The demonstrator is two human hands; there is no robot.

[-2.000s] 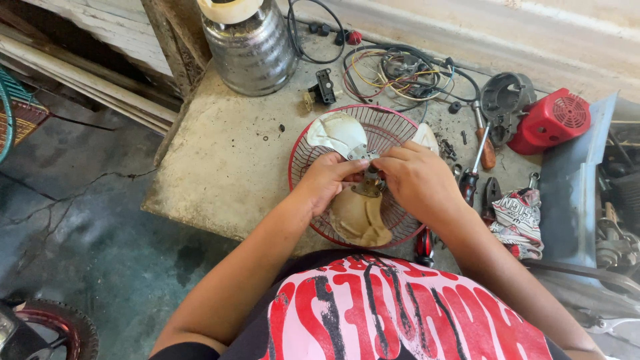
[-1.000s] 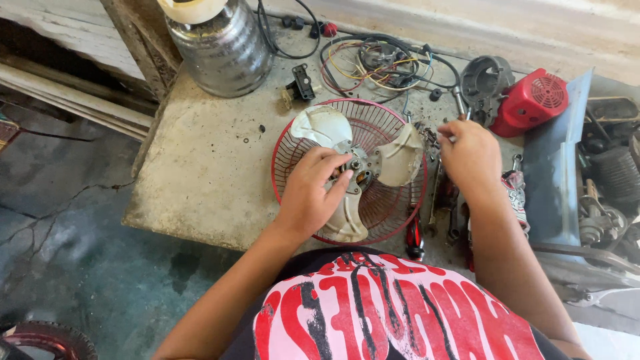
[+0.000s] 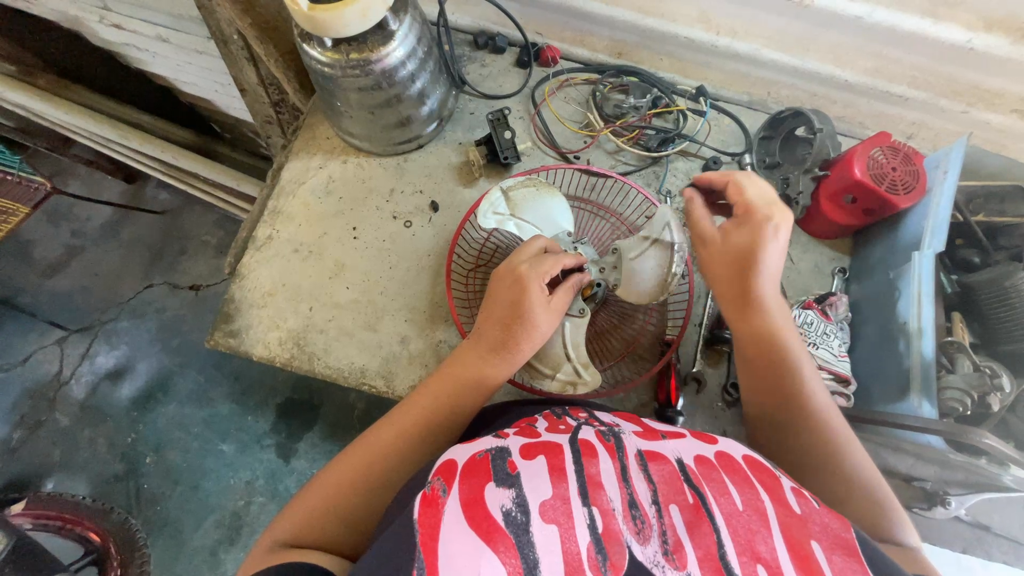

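Observation:
A three-bladed fan blade assembly [image 3: 652, 260] with pale, stained blades lies in a round red wire fan guard [image 3: 640, 344] on the worktop. My left hand [image 3: 532, 300] is at the blades' metal hub [image 3: 582, 254], thumb and forefinger pinched together there; whether a small part is between them cannot be told. Raised over the guard's right edge, my right hand [image 3: 740, 232] has its thumb and forefinger bent towards each other near a small dark thing, too small to make out. A red-handled screwdriver [image 3: 669, 392] lies at the guard's lower right edge.
Behind the guard are a black switch-like part [image 3: 500, 138], tangled wires [image 3: 632, 112] and a large metallic jar [image 3: 376, 80]. To the right stand a grey round housing [image 3: 788, 148], a red motor cover [image 3: 872, 184] and a blue bin [image 3: 896, 320]. Wrenches [image 3: 704, 344] and a printed cloth [image 3: 824, 340] lie nearby.
Two seconds ago both hands were together at the hub. My right hand has since moved off to the right, while my left hand has stayed at the hub.

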